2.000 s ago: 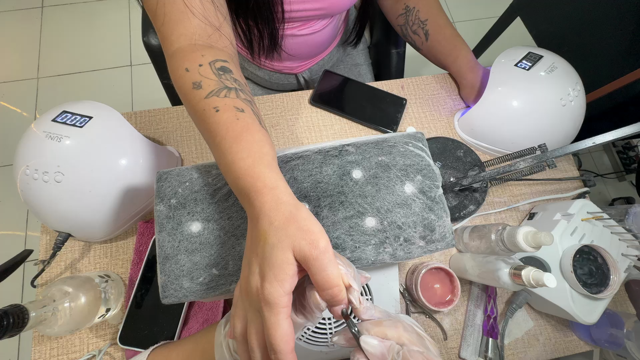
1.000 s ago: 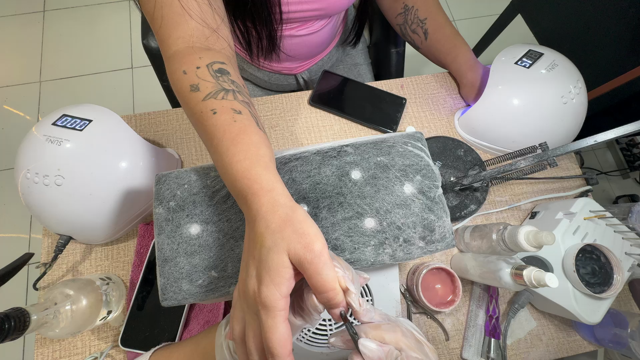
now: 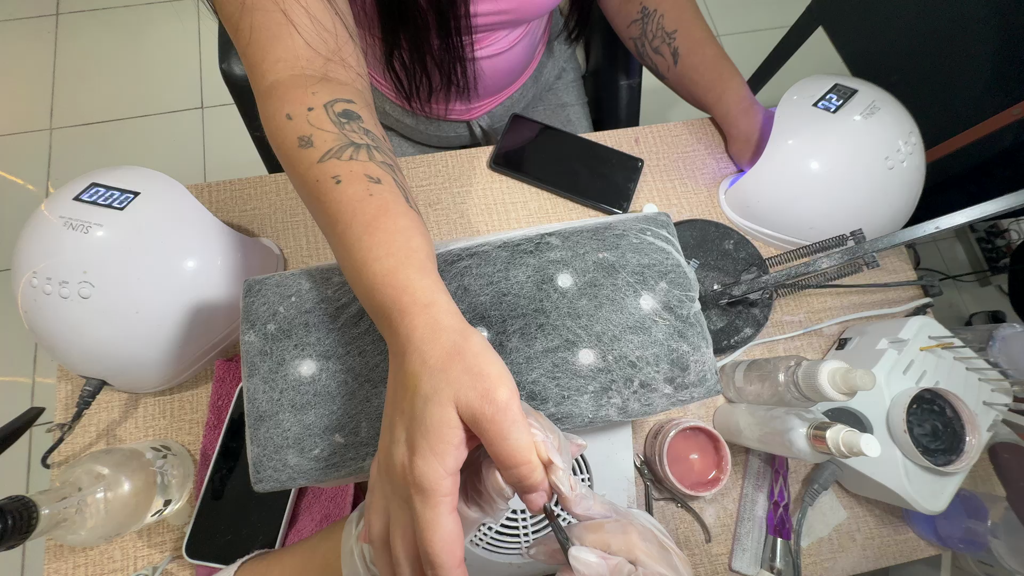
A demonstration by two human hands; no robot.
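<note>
My left hand (image 3: 488,488), in a clear glove, is under and beside the client's outstretched hand (image 3: 452,416) and holds its thumb; the client's hand hides part of it. In my right hand (image 3: 616,536), also gloved, is a slim dark metal tool (image 3: 558,528), its tip at the client's thumbnail. The tool's exact kind cannot be told. The client's forearm rests across a grey padded armrest (image 3: 520,344). Beneath the hands shows a white dust collector with a round vent grille (image 3: 512,532). The client's other hand (image 3: 748,136) is inside a white nail lamp (image 3: 840,160), which glows violet.
Another nail lamp (image 3: 136,280) stands left. A black phone (image 3: 566,162) lies beyond the armrest, another phone (image 3: 240,488) on a pink towel (image 3: 320,512). At right are an open jar of pink gel (image 3: 696,456), metal nippers (image 3: 672,500), spray bottles (image 3: 792,380), a nail drill unit (image 3: 904,352) and a lamp arm (image 3: 880,248).
My right hand and the tool have shifted slightly at the client's thumb. The digits on the right nail lamp's display have changed.
</note>
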